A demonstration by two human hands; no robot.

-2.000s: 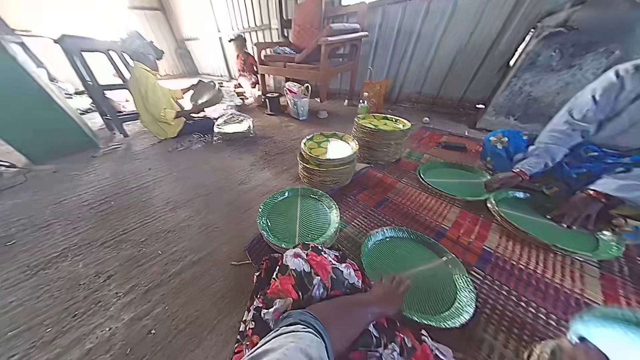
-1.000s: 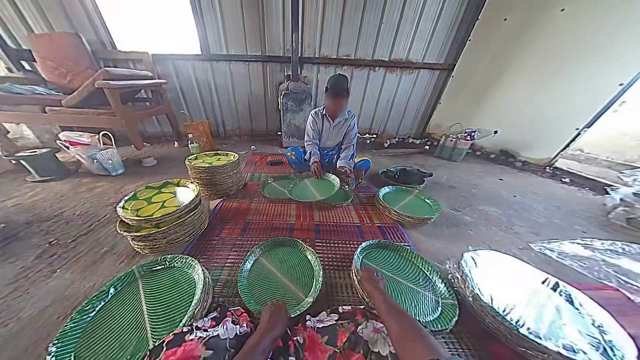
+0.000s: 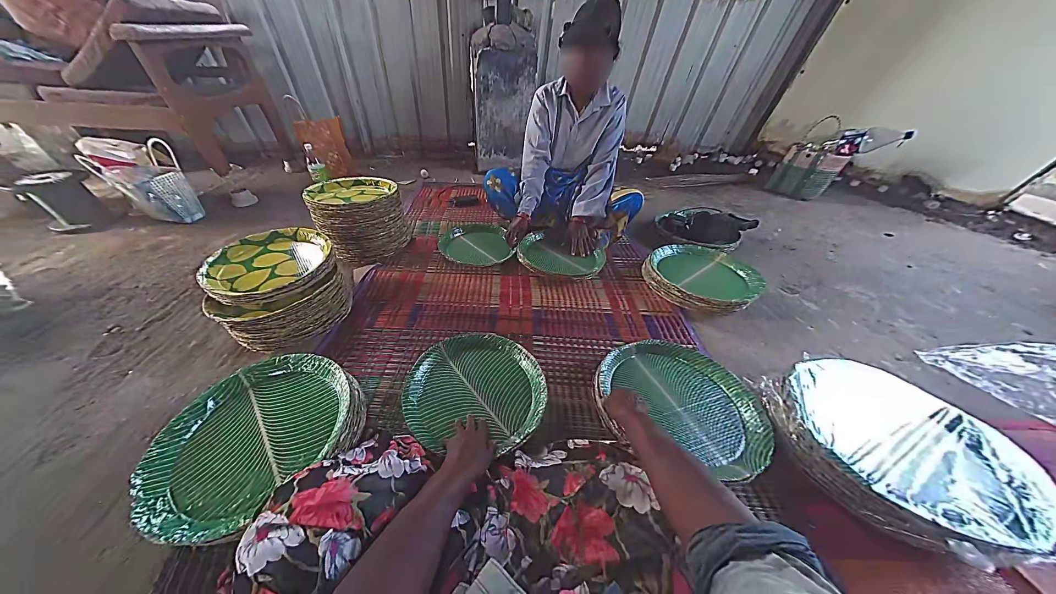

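Observation:
My left hand [image 3: 469,448] rests with fingers apart on the near rim of a green leaf-patterned plate [image 3: 474,388] in front of my lap. My right hand [image 3: 627,407] touches the left side of the top plate on a second green stack [image 3: 685,404]; its fingers are hard to make out. To my left sits another stack of green leaf-patterned plates [image 3: 256,437], and to my right a stack of silver foil-faced plates [image 3: 916,450]. Across the mat a seated person has both hands at a green plate [image 3: 561,252].
A striped woven mat [image 3: 528,309] lies under the plates. Yellow-and-green plate stacks [image 3: 268,264] [image 3: 355,214] stand on the left. Another green stack [image 3: 705,276] and a dark item on a plate [image 3: 701,224] are at right. A wooden chair [image 3: 181,99] stands back left.
The view has swung right since two seconds ago. Compared with one second ago, both hands remain at the same two green plates, and the person opposite has lowered a raised plate.

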